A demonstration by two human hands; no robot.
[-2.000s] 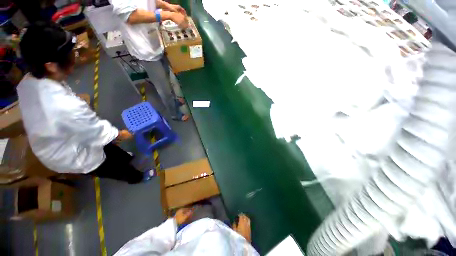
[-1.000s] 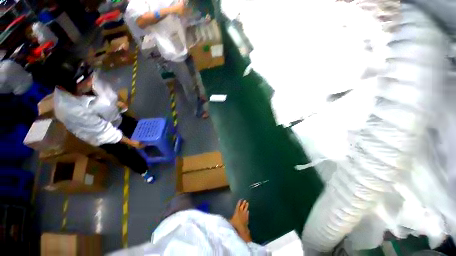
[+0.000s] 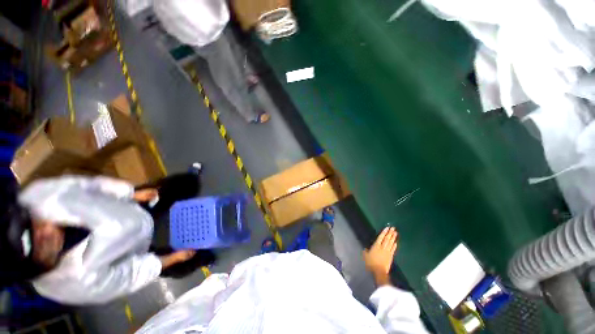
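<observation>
My right hand (image 3: 381, 251) rests palm down on the near edge of the green bench mat (image 3: 398, 124), fingers a little apart, holding nothing. My left hand is not in view; the sleeve on that side runs down to the bottom edge. A closed brown carton (image 3: 303, 190) stands on the floor in front of my feet, beside the bench edge. Thin tweezers (image 3: 406, 196) lie on the mat ahead of my right hand. A plain white sheet (image 3: 455, 275) lies to the right of the hand.
A person at the left holds a blue stool (image 3: 210, 222) near my legs. Another person (image 3: 192, 19) stands further along the bench. Open cartons (image 3: 55, 147) are at the left. White sheets (image 3: 515, 78), small bins (image 3: 490, 295) and a ribbed hose (image 3: 554, 251) are at the right.
The view has turned and moved, bringing the small bins into sight. My left hand, seen earlier by the carton, is out of view. The neighbour with the stool appears nearer to me.
</observation>
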